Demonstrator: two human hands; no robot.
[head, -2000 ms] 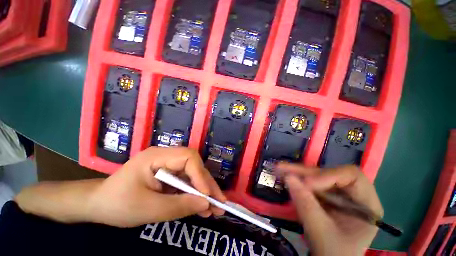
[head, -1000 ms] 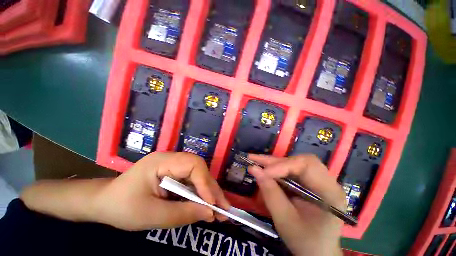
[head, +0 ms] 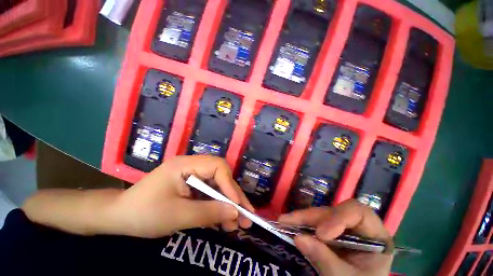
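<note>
My left hand (head: 184,202) holds a white backing strip (head: 208,192), seen edge-on, between thumb and fingers in front of the tray. My right hand (head: 343,237) holds thin tweezers (head: 351,243) like a pen, with the tip at the strip's lower right part. Whether a label is at the tip is too small to tell. The red foam tray (head: 116,145) holds two rows of black open-backed phones. The near middle phone (head: 270,145) shows a gold round part and a silvery card holder. My left hand partly covers the phone to its left.
Stacked red trays (head: 54,27) are at the upper left. Another red tray (head: 475,215) with phones is at the right edge. A silvery curled piece (head: 116,9) lies beyond the tray on the green bench (head: 59,102). Something yellow (head: 474,32) is at the upper right.
My right hand has moved from the near middle phone down and right to the strip, bringing the tweezer tip there. My left hand has stayed nearly in place. The view has shifted slightly.
</note>
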